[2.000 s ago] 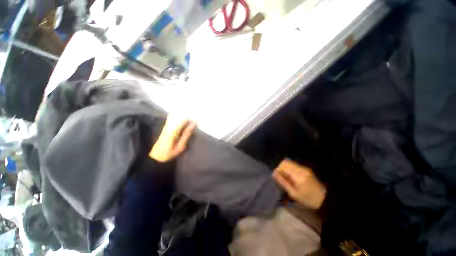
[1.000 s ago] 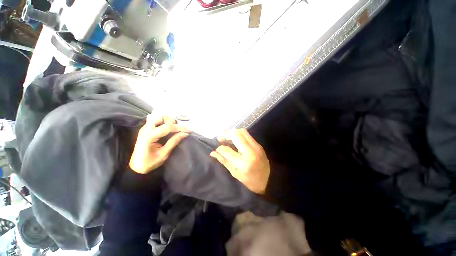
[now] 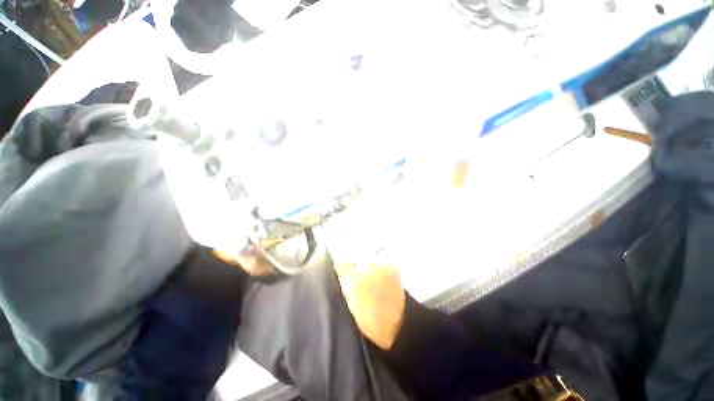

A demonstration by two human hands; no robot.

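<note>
The dark grey garment (image 3: 301, 325) hangs from the needle end of the white sewing machine (image 3: 313, 102) towards my lap. A larger heap of the same cloth (image 3: 86, 243) lies at the left. My left hand (image 3: 249, 262) is at the cloth's left side, mostly hidden by machine parts and my dark sleeve. My right hand (image 3: 374, 301) lies against the cloth's right side, its fingertips lost in glare near the needle end. Neither hand's grip can be made out. The presser foot and needle cannot be told apart in the glare.
The machine's blue stripe and dark panel (image 3: 638, 66) are at the upper right. A brown handle (image 3: 626, 135) and a small dark rectangle (image 3: 647, 100) lie beyond it. The table's grey measuring edge (image 3: 501, 274) runs diagonally. Dark garments (image 3: 681, 204) are at the right.
The view has shifted towards the machine head. Both hands have moved from the table's front edge to the needle end with the cloth. The red-handled scissors are out of view.
</note>
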